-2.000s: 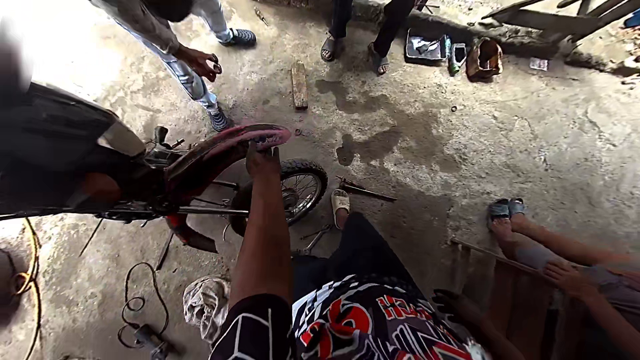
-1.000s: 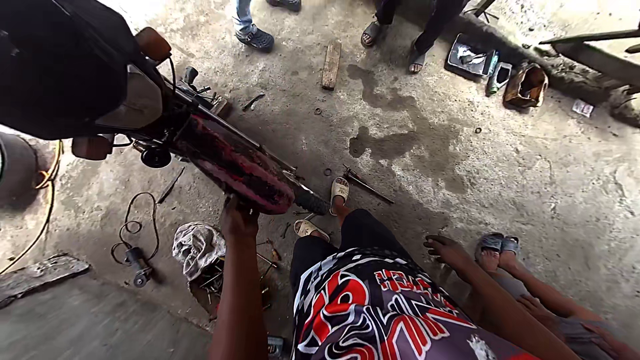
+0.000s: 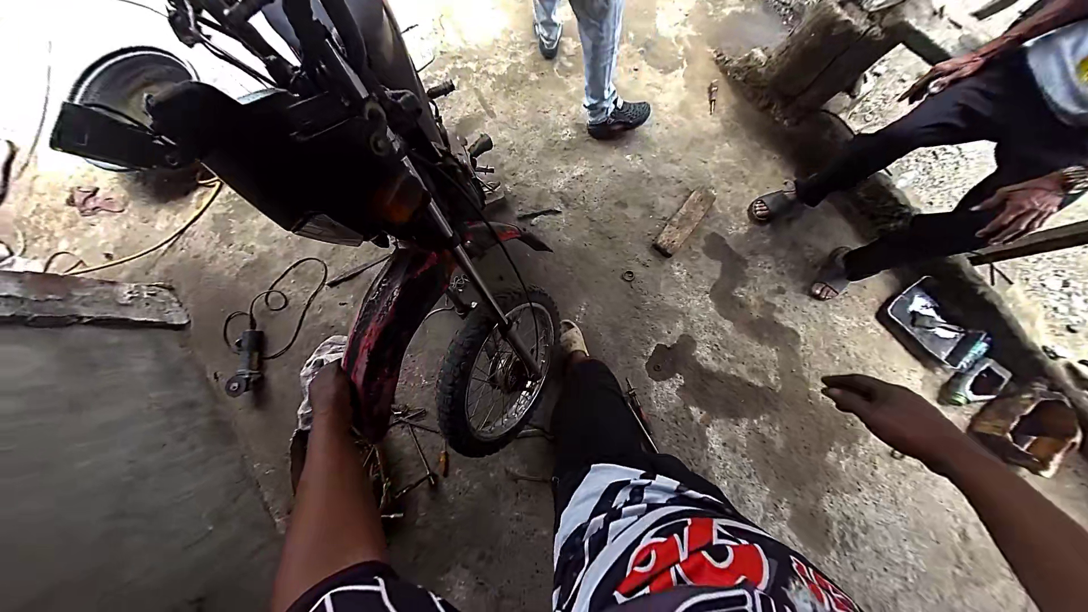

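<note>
My left hand point(image 3: 330, 399) grips the outer edge of a worn red and black motorcycle front fender point(image 3: 387, 331); its fingertips are hidden. The fender curves high above the spoked front wheel point(image 3: 501, 374) of a motorcycle point(image 3: 340, 127). To the right, my right hand point(image 3: 875, 408) hangs over the concrete floor with its fingers extended, holding nothing. A crumpled white cloth point(image 3: 321, 365) lies just behind my left hand. Below the fender are several hand tools point(image 3: 416, 455) on the floor.
An angle grinder point(image 3: 246, 361) with its cord lies at the left. A wooden block point(image 3: 684, 223) is on the floor ahead. A black tray point(image 3: 922, 319) and a cut-open container point(image 3: 1028, 425) stand at the right. One person point(image 3: 599, 59) stands ahead; another point(image 3: 952, 136) is at the upper right.
The view has swung a lot. The fender, gripped by my left hand, pointed toward my legs a second ago and now stands to the left of the front wheel, which shows more fully.
</note>
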